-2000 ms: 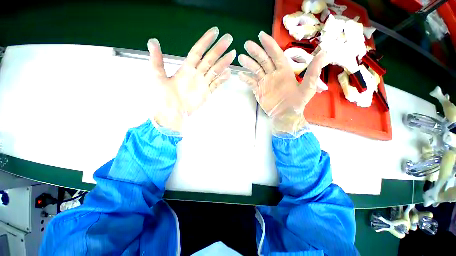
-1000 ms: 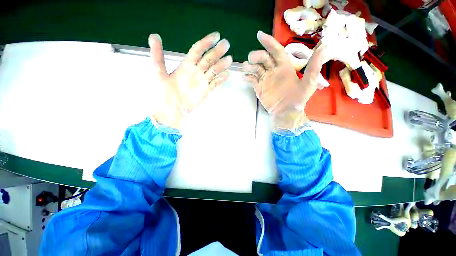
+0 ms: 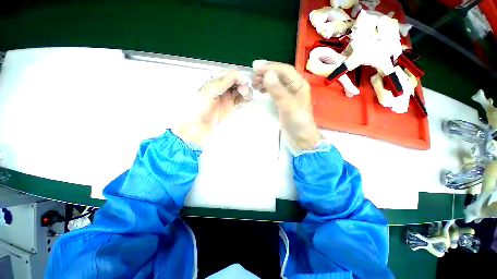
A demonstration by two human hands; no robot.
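Note:
My left hand and my right hand are held up over the white work mats, both in clear disposable gloves. The fingers of both hands are curled and the fingertips are close together, possibly touching glove film. The left fingers are slightly blurred against the white mat. I see no part in either hand, but the curled fingers hide the palms, and I cannot tell if they pinch the glove.
A red parts tray at the upper right holds cream ring-shaped parts and red-and-black clips. Cream-and-clear assemblies stand at the right bench edge. A white bench machine is at the lower left. Dark green surface lies beyond the mats.
Both hands were spread open with palms showing. Now the fingers are curled in and the two hands have come together at the fingertips. The right hand has moved off the tray's left edge.

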